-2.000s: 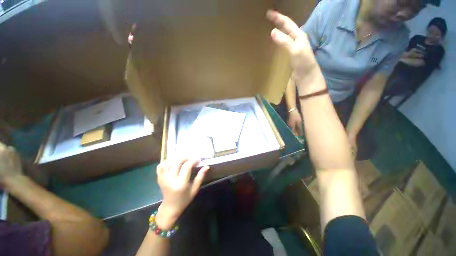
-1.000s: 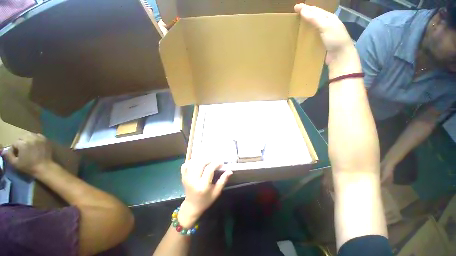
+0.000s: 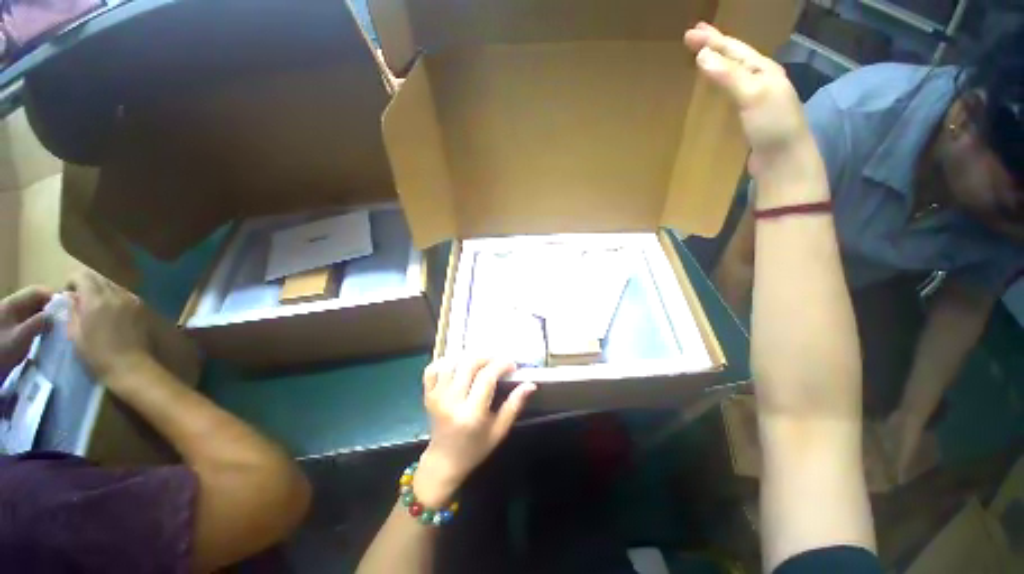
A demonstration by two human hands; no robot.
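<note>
An open brown carton (image 3: 561, 390) stands in front of me with its lid (image 3: 567, 135) raised. Inside its white rim lies an overexposed white surface, with a small brown accessory box (image 3: 575, 351) near the front. A card edge shows faintly beside the box; the glare hides the rest. My left hand (image 3: 469, 409) grips the carton's front rim at its left part, fingers over the edge. My right hand (image 3: 755, 95) is raised at the lid's right side flap, fingers extended and holding nothing; whether it touches the flap is unclear.
At left stands another open carton (image 3: 314, 336) with a white card (image 3: 321, 244) and a small brown box (image 3: 307, 285). A neighbour's arms (image 3: 168, 392) work at far left. A person in a grey-blue shirt (image 3: 887, 146) leans in at right. Brown cartons (image 3: 954, 538) lie at lower right.
The lid first swung into clearer view, then tilted slightly. My right hand has come away from the lid's top corner. My left hand stays on the front rim. The person at right has bent lower.
</note>
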